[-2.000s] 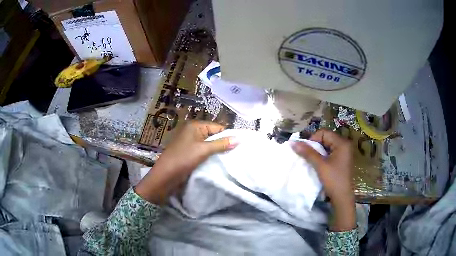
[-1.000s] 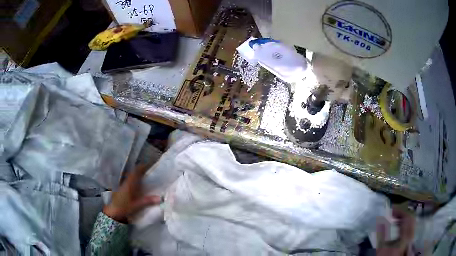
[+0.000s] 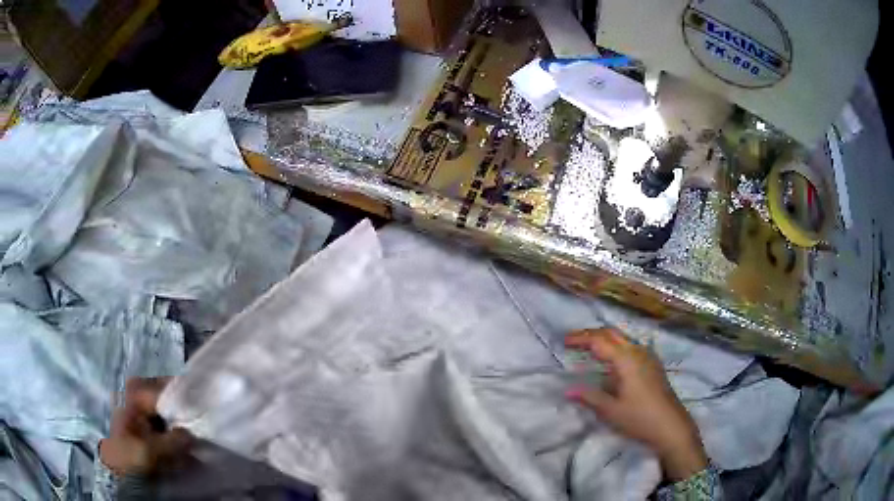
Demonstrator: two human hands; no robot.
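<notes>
A pale garment [image 3: 392, 342] is spread across my lap below the table's front edge, with one corner pointing up toward the table. My left hand [image 3: 147, 431], at the lower left, grips the garment's edge. My right hand [image 3: 627, 391] is over the right part of the cloth with its fingers apart, holding nothing. The cream machine head [image 3: 745, 49] is at the upper right. Its lower die post [image 3: 642, 196], white and dark, stands bare of cloth, with silvery specks around it.
A garment pile [image 3: 167, 215] lies at the left. The table edge [image 3: 549, 259] runs slantwise beyond my lap. On the table are a black flat object [image 3: 323, 78] with a yellow item [image 3: 279, 44], a white oval plate [image 3: 608, 93], a yellow tape ring [image 3: 796, 205] and a cardboard box [image 3: 426, 22].
The garment has come away from the machine onto my lap and is now spread flatter. My left hand has moved down and left; my right hand has come back inward over the cloth. The view has shifted.
</notes>
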